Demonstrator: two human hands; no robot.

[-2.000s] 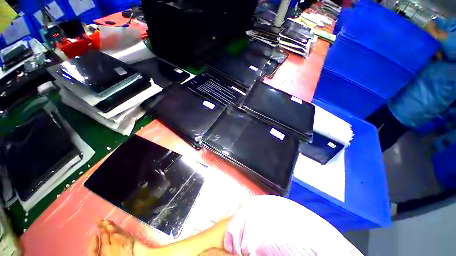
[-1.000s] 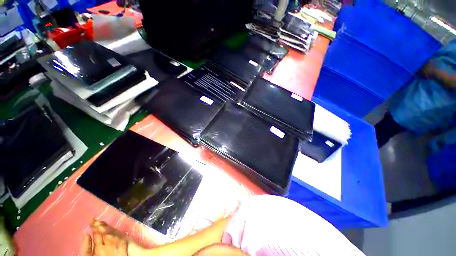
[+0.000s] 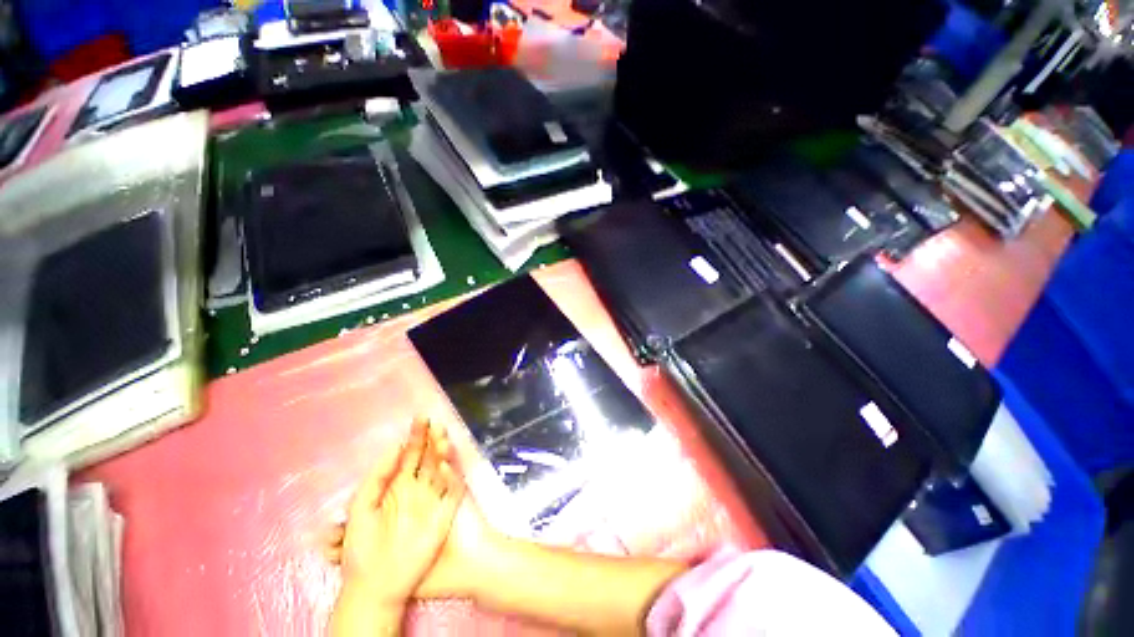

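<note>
A glossy black panel [image 3: 529,373] lies flat on the pink mat [image 3: 274,436], reflecting lamps. My left hand [image 3: 392,516] comes up from the bottom edge and lies over the mat, left of the panel's near end, fingers extended. My right hand [image 3: 454,535], on the pink-sleeved arm, meets and overlaps it. The hands touch each other; neither is seen holding anything. The overlap hides much of the right hand's fingers.
Bagged black units [image 3: 796,411] lie right of the panel, beside a blue bin [image 3: 1045,548]. A mixed stack [image 3: 504,149] and another dark unit [image 3: 330,230] are on the green mat. A cream-edged padded tray [image 3: 187,274] stands left. A large black box [image 3: 771,75] is behind.
The view has turned left, so the bench things appear further right and the padded tray has come in. My left hand now shows clearly against my right hand.
</note>
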